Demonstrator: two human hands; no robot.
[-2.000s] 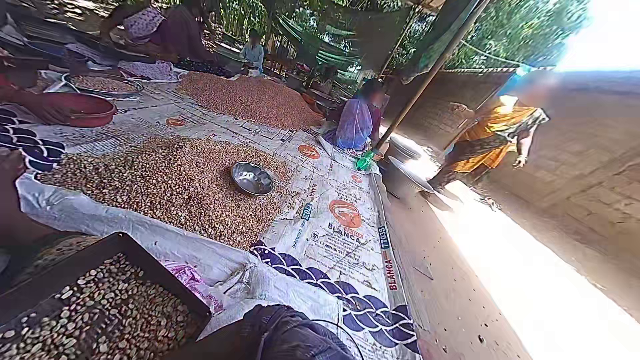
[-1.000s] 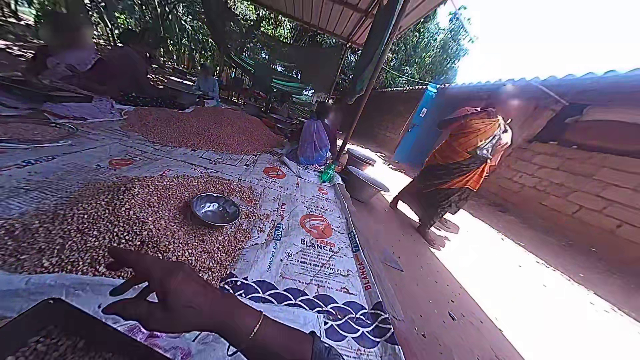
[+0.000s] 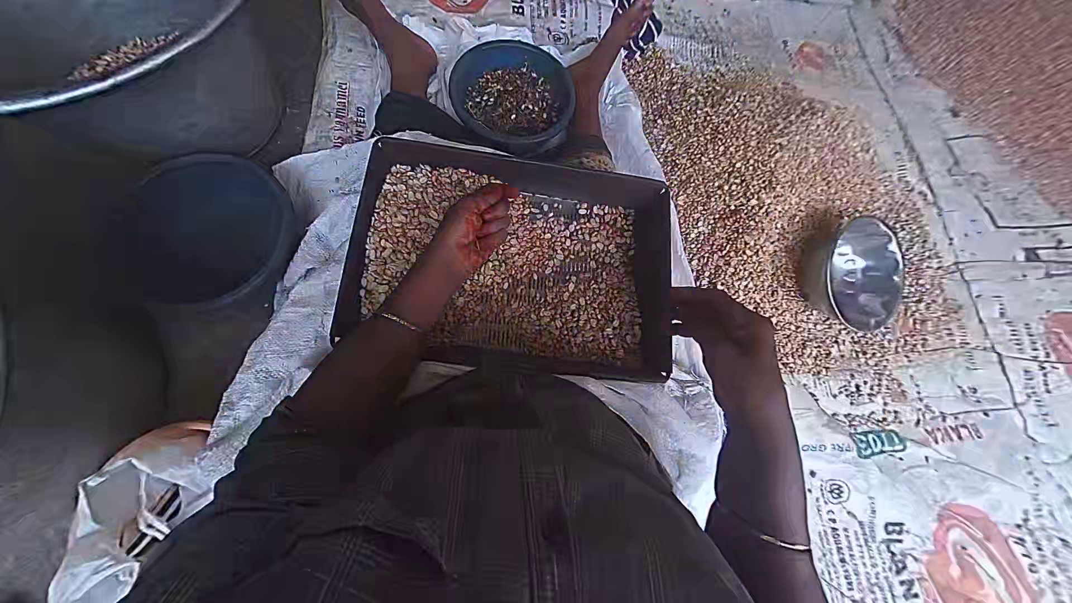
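A dark rectangular tray (image 3: 657, 276) with slots in its base lies across my lap, spread with pale, bean-like seeds or nuts (image 3: 569, 293). Over its left middle is my left hand (image 3: 479, 222), fingers curled together; whether it pinches something is too small to tell. My right hand (image 3: 724, 322) grips the tray's right side, its fingertips partly hidden at the wall. Just beyond the tray, between my lower legs, stands a blue round tub (image 3: 461, 92) with darker pieces in it. A shiny metal bowl (image 3: 867, 272) rests tilted on a heap of seeds or nuts (image 3: 737, 159) to the right.
A large metal basin (image 3: 126, 92) holding some pieces is at the upper left, with a dark blue tub (image 3: 209, 226) below it. A white plastic bag (image 3: 109, 519) lies at the lower left. Printed sacking (image 3: 846, 494) covers the ground at right, with a reddish heap (image 3: 997, 75) at the upper right.
The view has swung down to my lap. A hand that was reaching out, fingers spread, one second ago no longer shows there; both my hands are at the tray.
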